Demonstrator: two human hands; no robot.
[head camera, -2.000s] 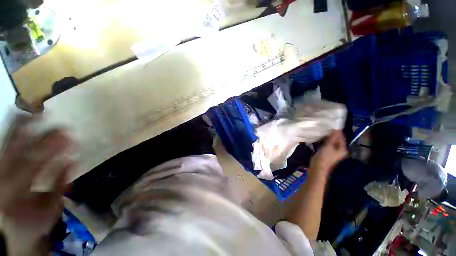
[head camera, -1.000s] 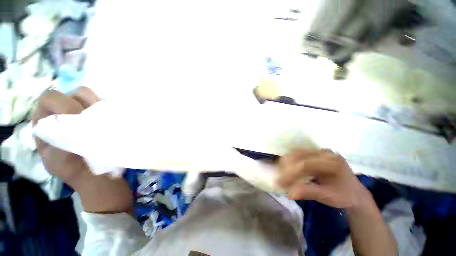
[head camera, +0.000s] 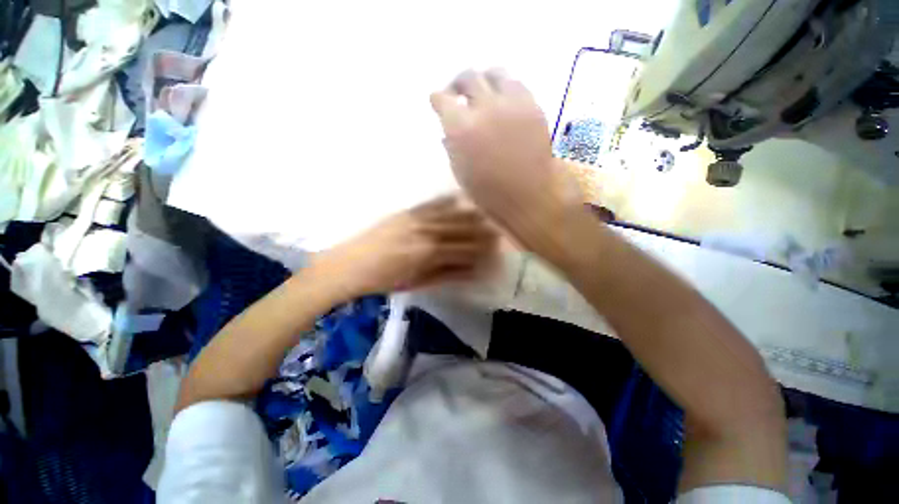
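A white fabric piece (head camera: 455, 320) hangs at the table's front edge below my hands; its upper part is washed out against the white table. My left hand (head camera: 455, 241) is blurred, low over the table's front edge, with its fingers pointing right. My right hand (head camera: 498, 133) is above and just right of it, fingers curled over the washed-out white area. Whether either hand pinches fabric is not visible. The sewing machine head (head camera: 734, 74) is at the upper right, clear of both hands.
A dark knurled knob (head camera: 725, 169) shows on the machine head. A pile of cream, grey and light-blue cut pieces (head camera: 74, 197) lies at the left. Blue and white scraps (head camera: 330, 394) lie below the table. A printed ruler (head camera: 818, 364) runs along the front edge at right.
My hands were spread apart with white fabric between them; they have come together near the middle, the right one moving up and left. Before that, my right hand held light fabric over a blue crate.
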